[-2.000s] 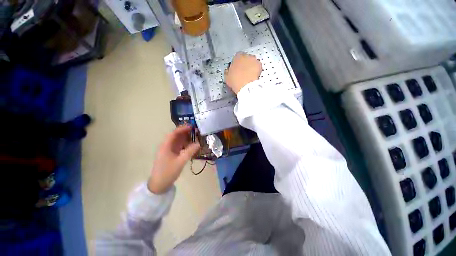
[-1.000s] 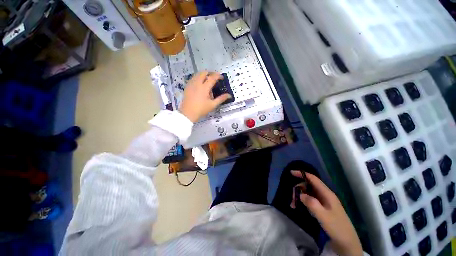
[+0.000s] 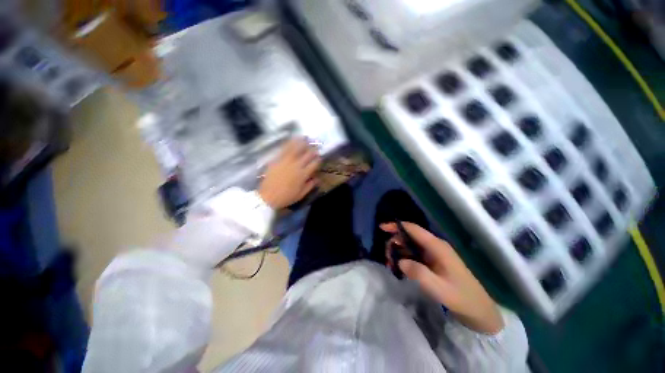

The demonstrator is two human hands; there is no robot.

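Note:
The frame is blurred. A black block or housing (image 3: 241, 119) sits on the perforated plate of the benchtop machine (image 3: 284, 91), with no hand on it. My left hand (image 3: 290, 173) is at the machine's front edge, over the front panel where the buttons are; it seems empty, fingers slightly apart. My right hand (image 3: 445, 277) is low, above my lap, with a small black housing (image 3: 402, 246) between thumb and fingers; the fingers partly hide it.
The white foam tray (image 3: 474, 207) with rows of black housings lies on the green bench to the right. White stacked trays (image 3: 350, 62) stand behind it. An orange-brown cylinder (image 3: 117, 51) is at the upper left. A dark pendant (image 3: 173, 198) is beside the machine; a cable loop hangs below.
The view has turned right towards the tray. My left hand has let go of the black piece on the plate and moved to the machine's front edge. My right hand still holds its dark piece.

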